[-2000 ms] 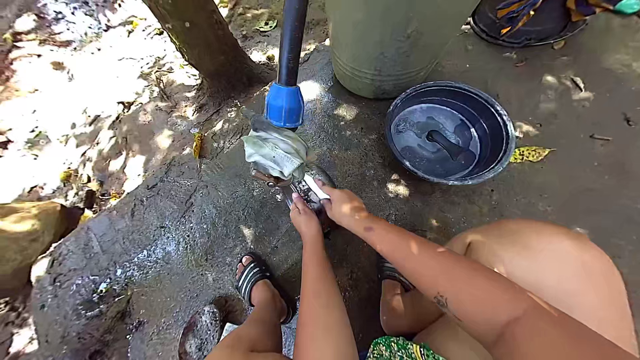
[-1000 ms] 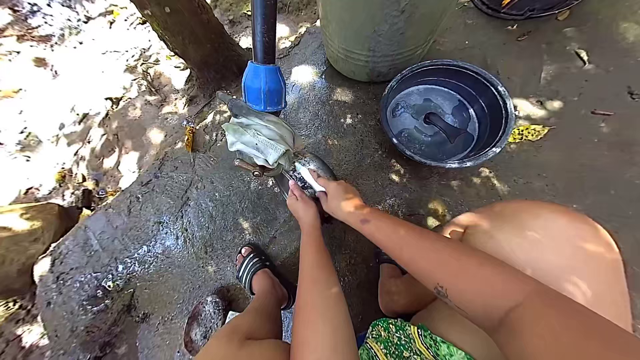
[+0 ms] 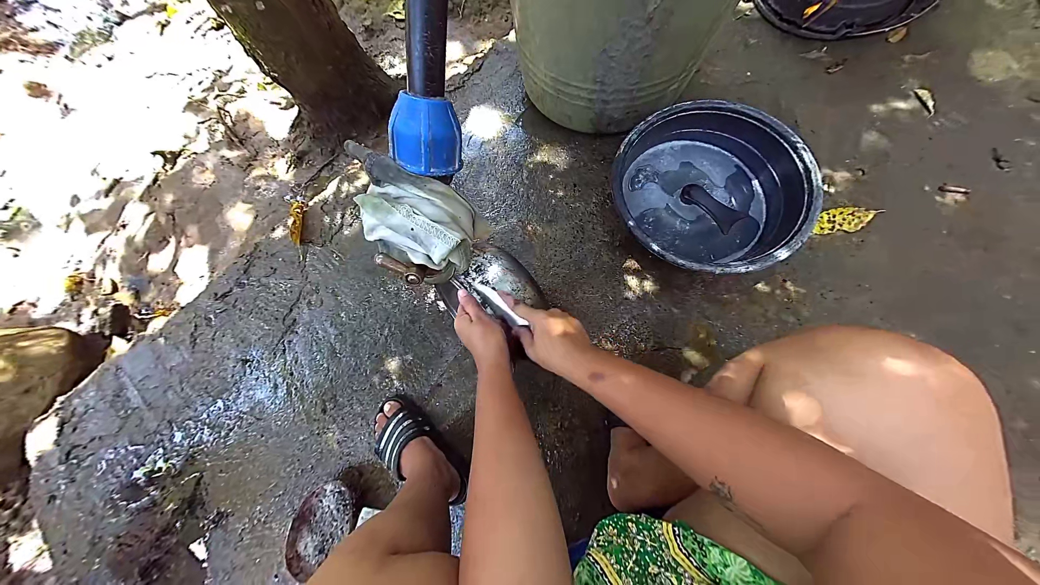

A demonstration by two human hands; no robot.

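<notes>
My left hand [image 3: 481, 329] is closed around the near end of a narrow item, seemingly metal, whose shape is partly hidden. Beside it my right hand [image 3: 559, 337] grips a slim white object [image 3: 500, 305]. Both hands are over a rounded, shiny dark metal thing [image 3: 516, 276] with whitish specks, low to the ground. Just beyond, a wet pale cloth [image 3: 418, 223] is draped around a fitting with a small brown handle [image 3: 398, 266], below a blue pipe coupling [image 3: 425, 134] on a black pipe [image 3: 426, 49].
Right of the pipe is a black basin [image 3: 719, 187] with cloudy water and a dark handled item in it. Behind stand a large green container [image 3: 617, 65] and a tree trunk [image 3: 313, 57]. A rock [image 3: 41, 374] lies left; a flat roundish stone-like object [image 3: 321, 528] is near my sandaled foot.
</notes>
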